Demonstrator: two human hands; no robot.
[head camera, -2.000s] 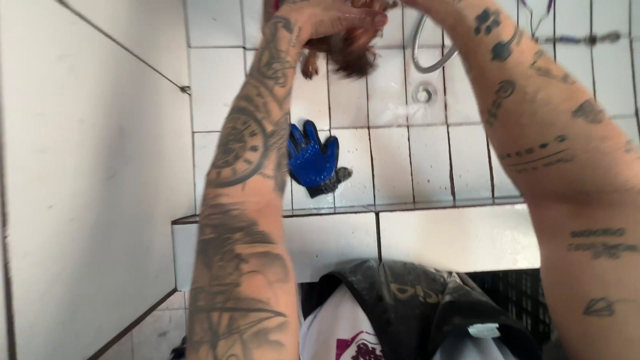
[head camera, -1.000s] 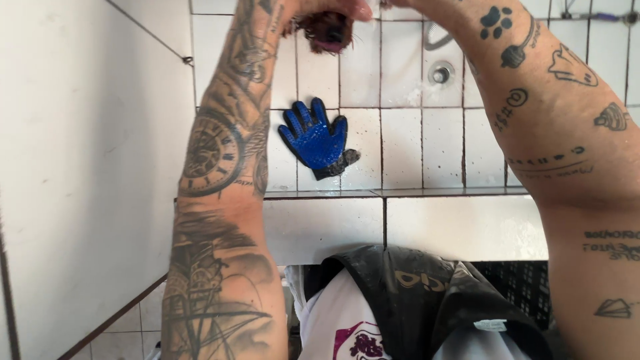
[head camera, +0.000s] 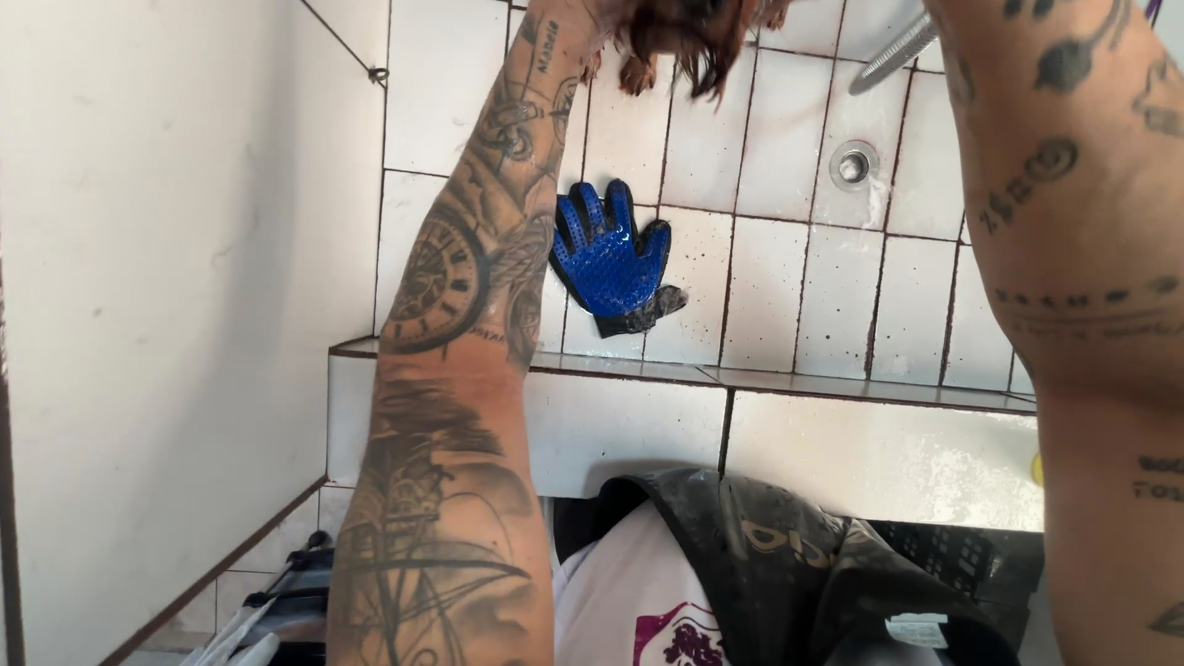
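Both my forearms reach up past the top edge of the head view, so my left hand and my right hand are out of frame. Between the forearms, at the top, shows part of a small animal with wet reddish-brown fur (head camera: 689, 37), likely a dog; its body is cut off by the frame. A blue rubber-faced grooming glove (head camera: 612, 254) with a black cuff lies wet on the white tiles, fingers pointing up, beside my left forearm. A ribbed metal shower hose (head camera: 893, 55) hangs near my right forearm, above a round metal drain (head camera: 853, 165).
The tiled tub rim (head camera: 638, 402) crosses in front of my black apron (head camera: 768, 527). A white wall (head camera: 166, 277) stands at the left, with a cord fixed to its corner by a small ring (head camera: 377, 75). A dark perforated crate (head camera: 953, 555) is below the rim at right.
My hands, partly visible at the top edge in the earlier frames, are now out of view. The glove remains on the tiles. The animal's visible part has shifted at the top.
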